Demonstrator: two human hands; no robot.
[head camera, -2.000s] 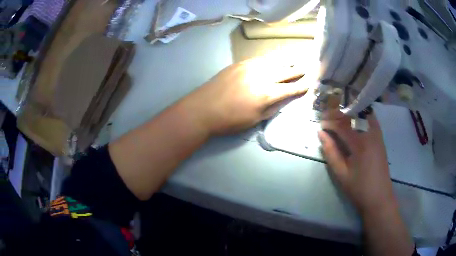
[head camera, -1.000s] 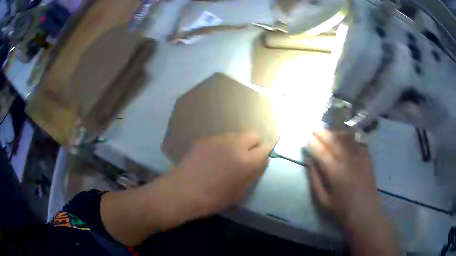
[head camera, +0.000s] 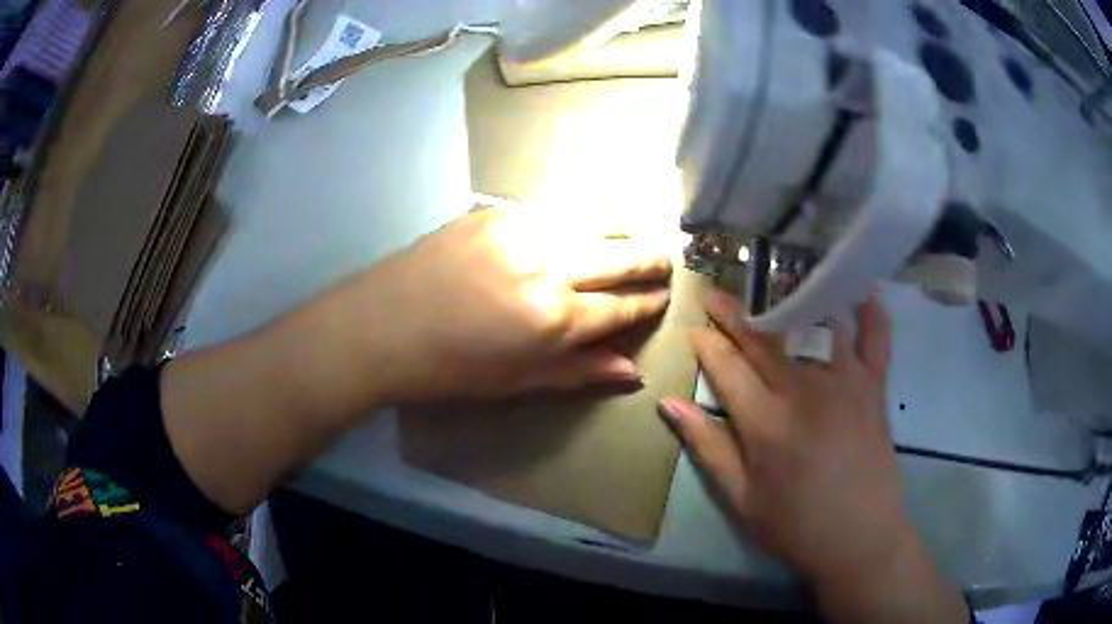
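A brown fabric piece (head camera: 561, 457) lies flat on the white table, its lower end near the front edge and its right edge by the needle area (head camera: 756, 262). My left hand (head camera: 524, 305) lies flat on the fabric, palm down, fingers pointing to the needle. My right hand (head camera: 799, 445) is spread at the fabric's right edge, fingertips by the presser foot area. The foot is partly hidden by the machine head (head camera: 805, 134) and my fingers. Lamp glare washes out the fabric behind my left hand.
A stack of cut pieces (head camera: 140, 219) lies on the tan board at left. Another brown piece (head camera: 512, 128) lies behind my left hand. A narrow strip (head camera: 390, 51) with a white tag (head camera: 339, 59) lies at the back. Dark red snips (head camera: 997, 327) lie right of the needle.
The fabric piece, held by my left hand one second ago, now lies flat beside the needle. My left hand has moved up onto it and opened flat. The camera view has shifted.
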